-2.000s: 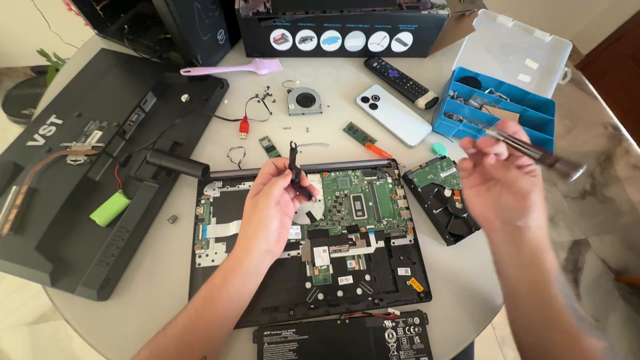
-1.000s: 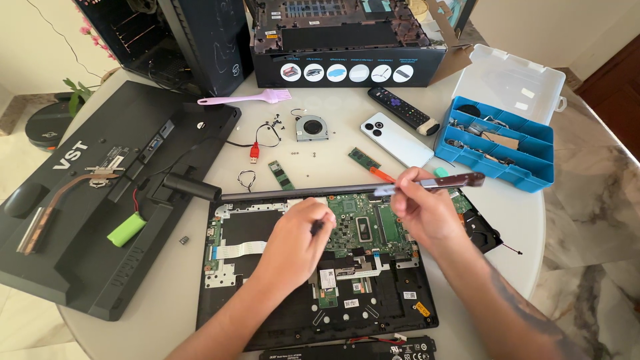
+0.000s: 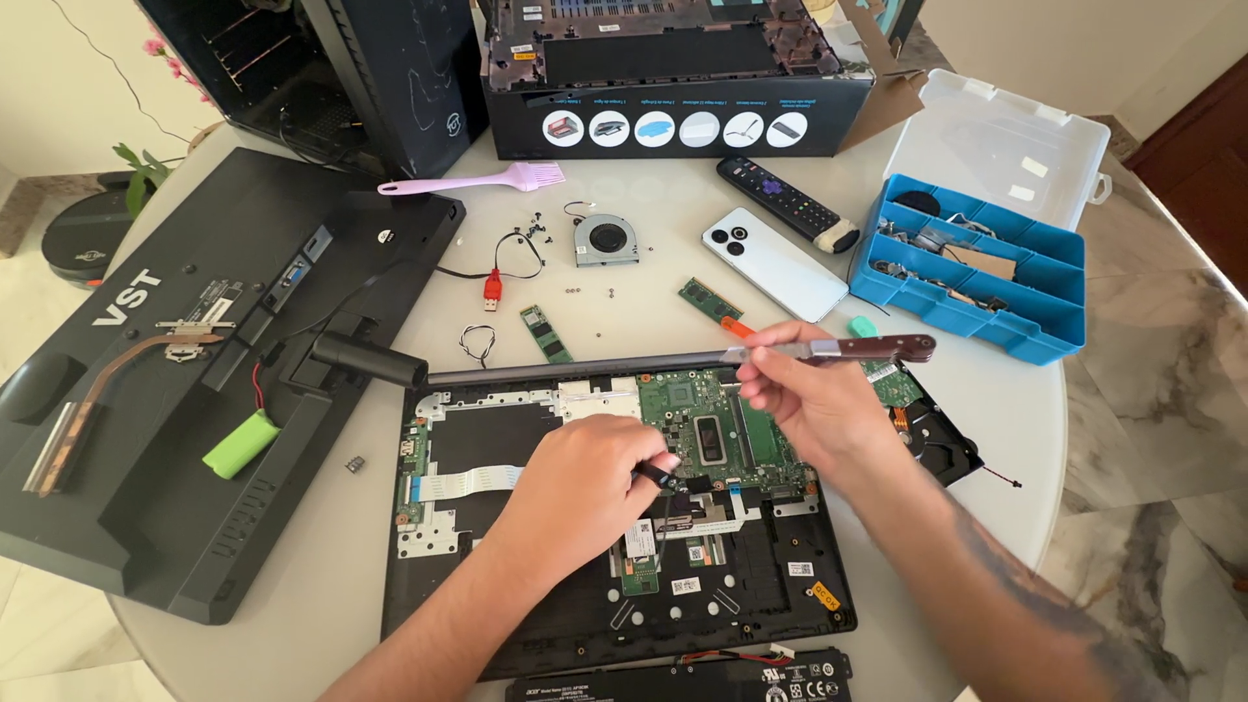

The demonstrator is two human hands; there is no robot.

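An opened laptop base (image 3: 712,614) with its green motherboard (image 3: 682,409) exposed lies in front of me. Above its middle, my left hand (image 3: 590,478) is closed around a small black part (image 3: 655,475), mostly hidden by the fingers. My right hand (image 3: 804,390), over the board's right side, holds a knife-like tool with a brown handle (image 3: 882,348) nearly level, its pale blade pointing left. Just left of those fingers shows the orange tip of another item (image 3: 736,327). A laptop battery (image 3: 682,682) lies along the near edge.
A monitor (image 3: 195,409) lies at left beside a green battery pack (image 3: 241,444). Behind the laptop are a fan (image 3: 605,240), memory module (image 3: 710,299), white phone (image 3: 775,263), remote (image 3: 788,203) and pink brush (image 3: 473,180). A blue parts box (image 3: 975,317) and a hard drive (image 3: 936,439) are at right.
My left hand has lowered toward the motherboard with the black part. My right hand has moved left from beside the parts box to over the laptop, still holding the tool.
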